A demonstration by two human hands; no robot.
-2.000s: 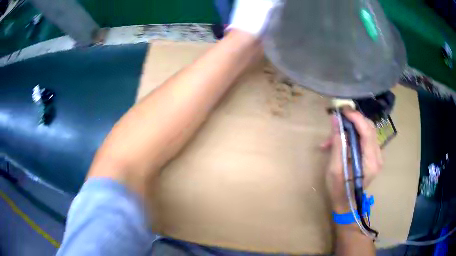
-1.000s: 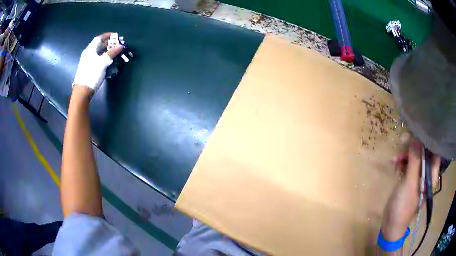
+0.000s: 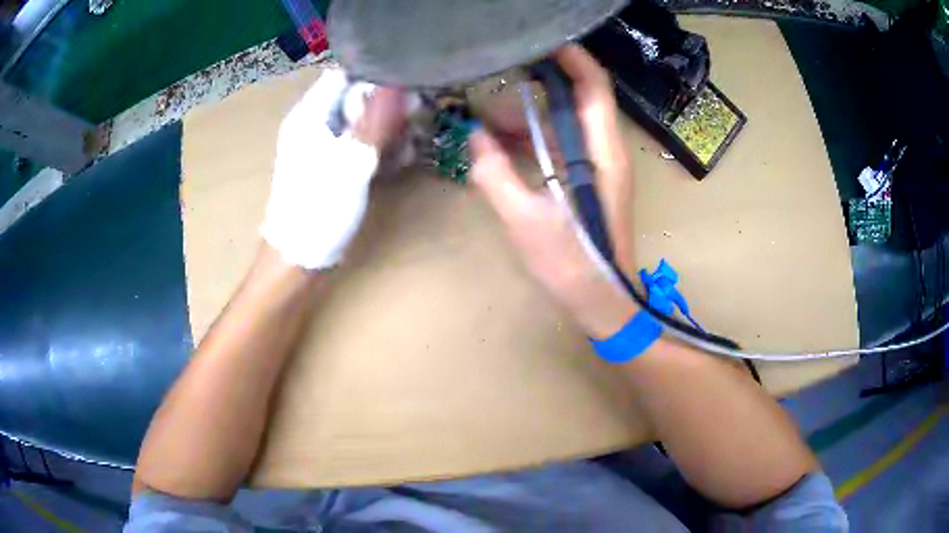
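Note:
My left hand (image 3: 331, 172), in a white glove with bare fingertips, holds a blurred white part (image 3: 359, 102) under the hood's rim. A green circuit board (image 3: 451, 146) hangs beside it, between my two hands. My right hand (image 3: 557, 208), bare with a blue wrist strap (image 3: 627, 338), holds the black soldering iron (image 3: 571, 141). A thin pale feed tube (image 3: 540, 146) runs along the iron. The iron's tip is hidden by the hood and fingers. The thumb and index finger of my right hand are near the board; whether they touch it is unclear.
The grey fume hood (image 3: 468, 42) hangs over the work. A black iron stand (image 3: 682, 62) and yellow-filled cleaner tray (image 3: 708, 130) are at the upper right of the tan mat (image 3: 416, 385). Another assembly (image 3: 871, 219) lies on the dark green bench at right. Small specks dot the mat.
The view has swung right. My left hand has come from the bench at left, with the assembly in it, to the mat beside my right hand, which still holds the iron.

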